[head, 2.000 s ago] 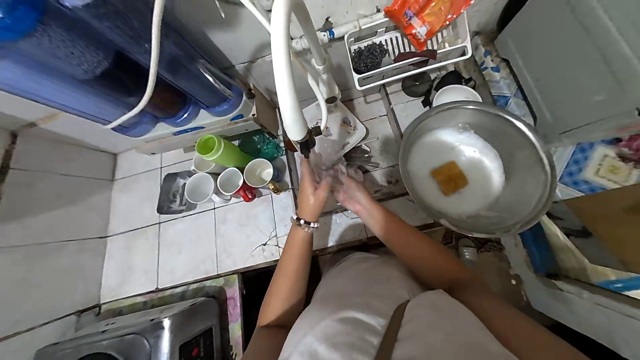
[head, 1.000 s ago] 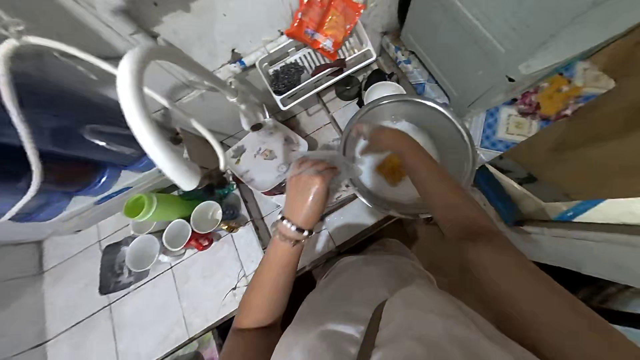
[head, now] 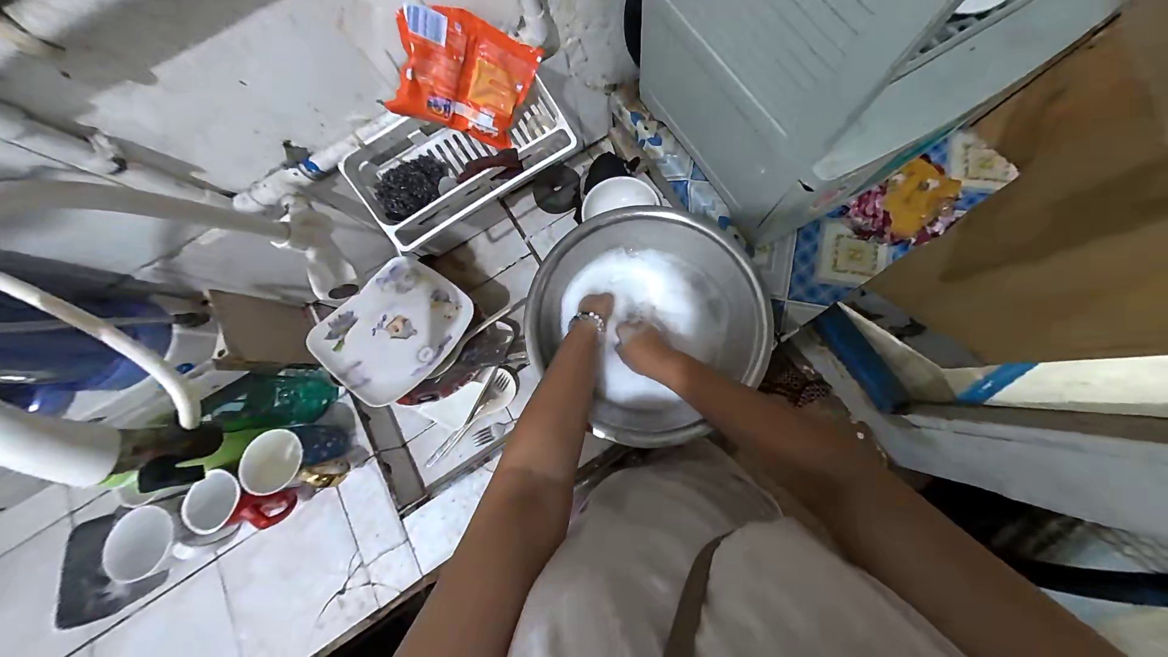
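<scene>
A large round metal basin (head: 739,365) holds water covered with white suds. Both my hands are in it. My left hand (head: 598,306), with a beaded bracelet at the wrist, dips into the foam on the left, its fingers hidden. Beside it, my right hand (head: 641,345) is also sunk in the suds, so what either one holds cannot be seen. To the basin's left, a square floral plate (head: 391,330) lies on a stack of dishes, with a fork (head: 493,432) and other cutlery nearby. The orange sponge is hidden from view.
A white faucet (head: 327,265) projects above the floral plate. Behind stands a white plastic basket (head: 461,203) with a dark scouring pad (head: 411,186) and orange packets (head: 465,73). Several mugs (head: 210,502) stand at the left, and a white bowl (head: 619,196) sits behind the basin.
My left hand has moved right, from beside the dishes into the basin. The orange sponge, seen in the basin earlier, is out of sight. The view has shifted right.
</scene>
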